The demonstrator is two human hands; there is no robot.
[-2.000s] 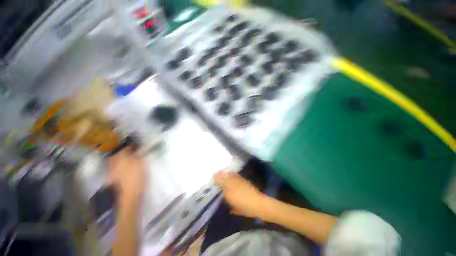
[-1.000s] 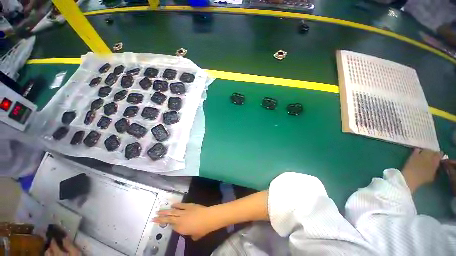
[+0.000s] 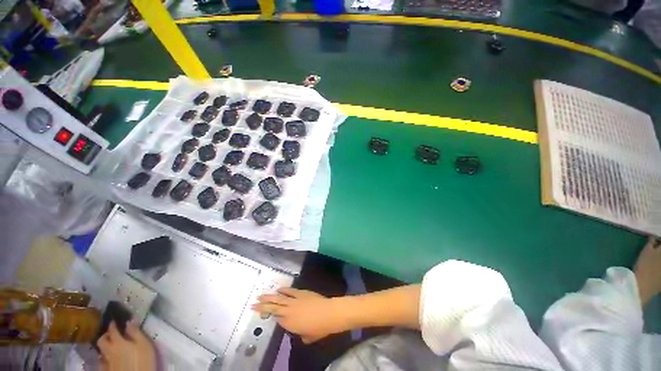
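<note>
My left hand [image 3: 129, 351] is at the lower left, partly cut off by the bottom edge, with its fingertips on a small black block [image 3: 114, 319]. The block lies at a pale plate beside the amber-gold cylinder [image 3: 51, 317]; its underside is hidden. My right hand [image 3: 304, 313] rests on the front edge of the white machine table [image 3: 206, 290], fingers spread near the round buttons, holding nothing. A matte black block [image 3: 151, 253] lies alone on the table.
A white lined tray [image 3: 308, 210] holds rows of black housings behind the machine. Several housings lie on the green bench [image 3: 391, 217]. A control box [image 3: 54, 127] with red digits stands left. A small-parts board [image 3: 547, 167] is at right, by another person's hand and sleeve [image 3: 591, 308].
The view has swung from the machine toward the green bench, then slightly back left. Over the last second, my left hand stays at the black block and my right hand stays at the table's front edge.
</note>
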